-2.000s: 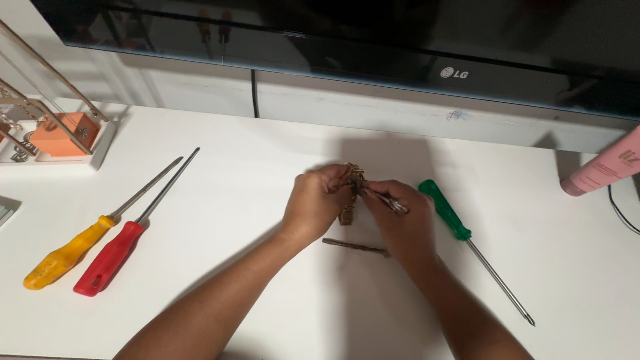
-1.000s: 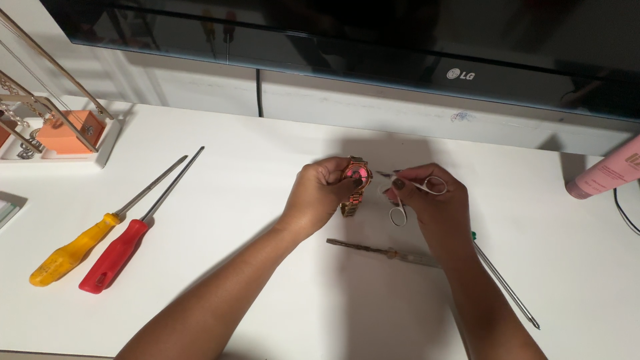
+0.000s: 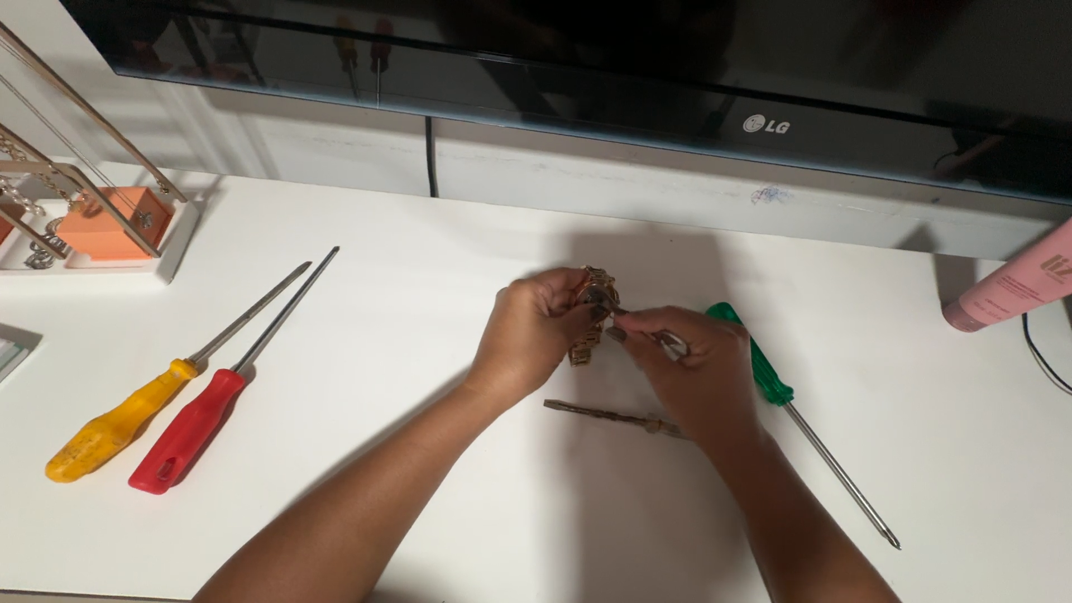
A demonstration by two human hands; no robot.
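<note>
My left hand (image 3: 533,331) grips a gold-coloured wristwatch (image 3: 598,295) with a metal link band, its lower end hanging below my fingers. Close on the right, my right hand (image 3: 682,347) holds small metal scissors (image 3: 671,342), mostly hidden by the fingers, with the tip end against the watch case. Below both hands a thin metal tool (image 3: 615,415) lies on the white tabletop, its right end hidden by my right hand. A screwdriver with a green handle (image 3: 758,356) lies just right of my right hand.
On the left lie a yellow-handled screwdriver (image 3: 126,423) and a red-handled screwdriver (image 3: 191,431). A jewellery stand with a white tray (image 3: 180,239) and an orange box (image 3: 113,224) is behind them. An LG screen (image 3: 536,75) spans the back; a pink tube (image 3: 1017,280) stands right.
One second ago the scissors were apart from the watch with their finger loops in view; my right hand has moved left, bringing them to the watch. My left hand keeps hold of the watch.
</note>
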